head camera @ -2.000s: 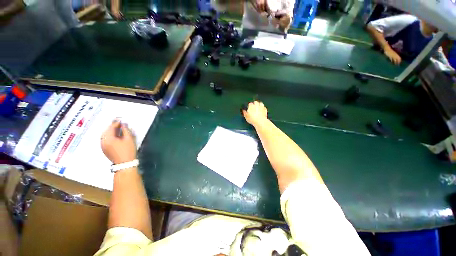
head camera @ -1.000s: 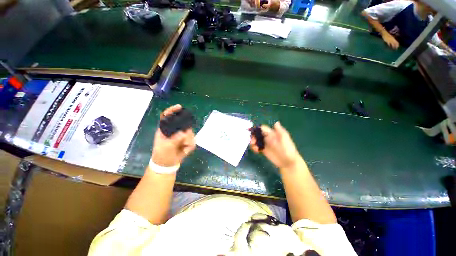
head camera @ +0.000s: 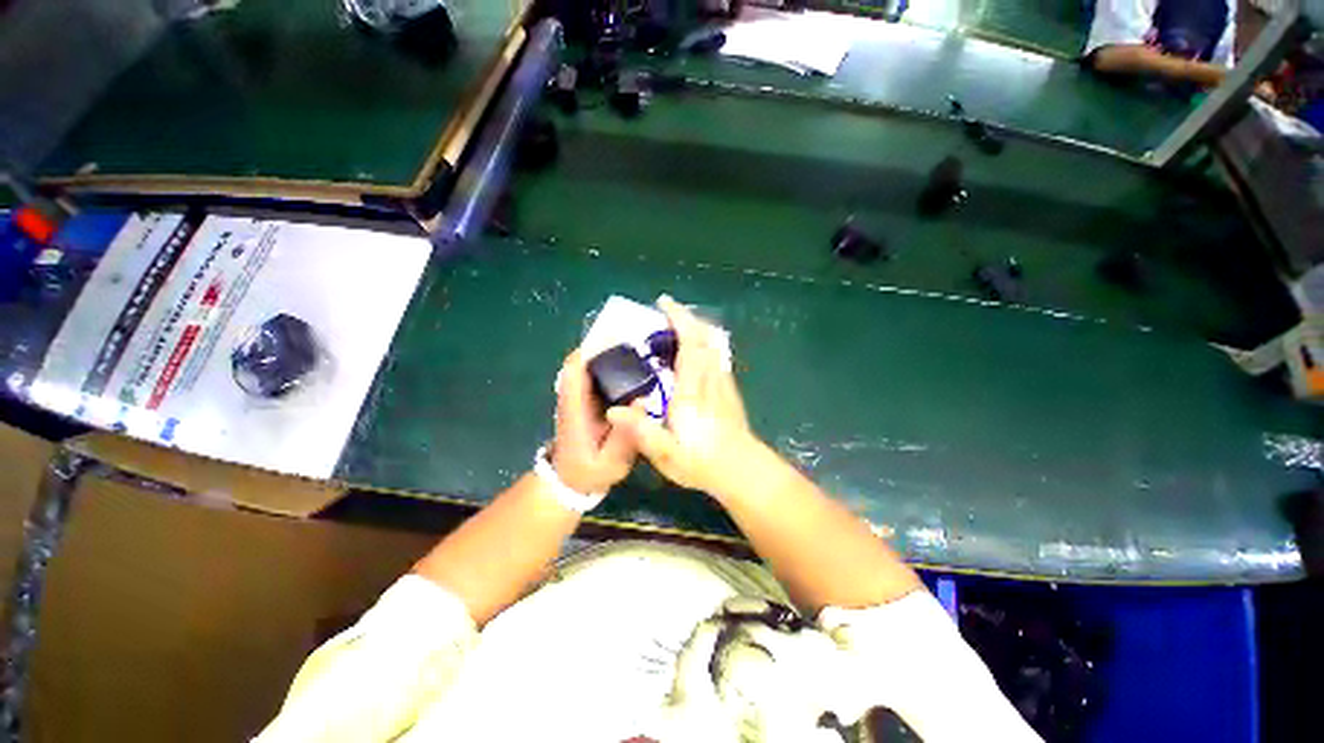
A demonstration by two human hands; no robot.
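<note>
A black power adapter (head camera: 623, 373) is held between my two hands over the white sheets (head camera: 627, 314) on the green bench. My left hand (head camera: 582, 430) grips the adapter from the left. My right hand (head camera: 703, 404) closes around its black cord (head camera: 664, 346) at the right side. The hands cover most of the white sheets. A bagged adapter (head camera: 276, 356) in shiny clear plastic lies on the printed white board (head camera: 366, 276) at the left.
The belt beyond the bench carries scattered black adapters (head camera: 857, 243). A wood-edged green table (head camera: 247, 109) stands at upper left. An open carton (head camera: 189, 581) is at lower left, a blue bin (head camera: 1183, 653) below the bench at right. A person's arm (head camera: 1154, 61) shows at upper right.
My right hand has come back from the belt with a black item, and both hands have met over the sheets. The bagged adapter now lies on the board, released from my left hand.
</note>
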